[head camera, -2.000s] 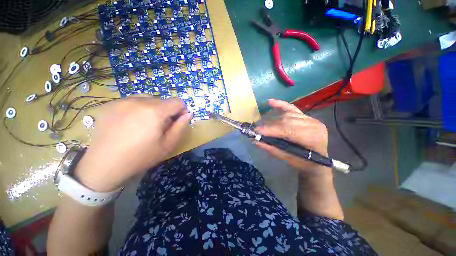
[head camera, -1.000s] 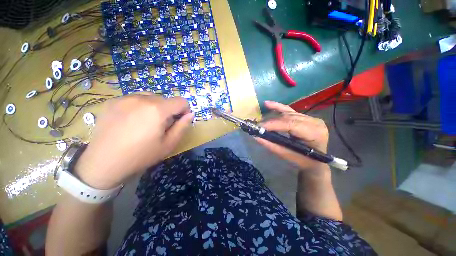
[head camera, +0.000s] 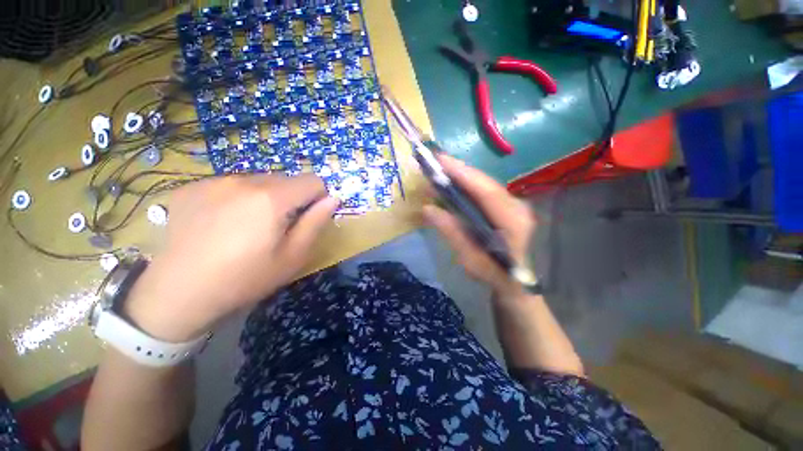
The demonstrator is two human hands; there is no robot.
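The blue PCB panel (head camera: 290, 88) lies on the tan board (head camera: 414, 207). My left hand (head camera: 242, 238) rests over the panel's lower left corner, thumb and fingertips pinched together; a dark wire shows between them, partly hidden. My right hand (head camera: 484, 220) holds the soldering iron (head camera: 462, 204) like a pen. Its silver front points up and left, with the tip at the panel's right edge; I cannot tell if it touches. Several white-ringed round components (head camera: 77, 222) on dark lead wires (head camera: 132, 189) lie left of the panel.
Red-handled nippers (head camera: 484, 88) lie open on the green bench (head camera: 563, 119) right of the board. Behind them stands a black soldering station (head camera: 599, 31) with a blue display. Dark grilles (head camera: 53, 22) are at the top left. A red stool (head camera: 644, 141) stands beyond the bench edge.
My right hand has swung the iron's tip up and away from the panel's lower right corner, and the hand has shifted left. My left hand has barely moved.
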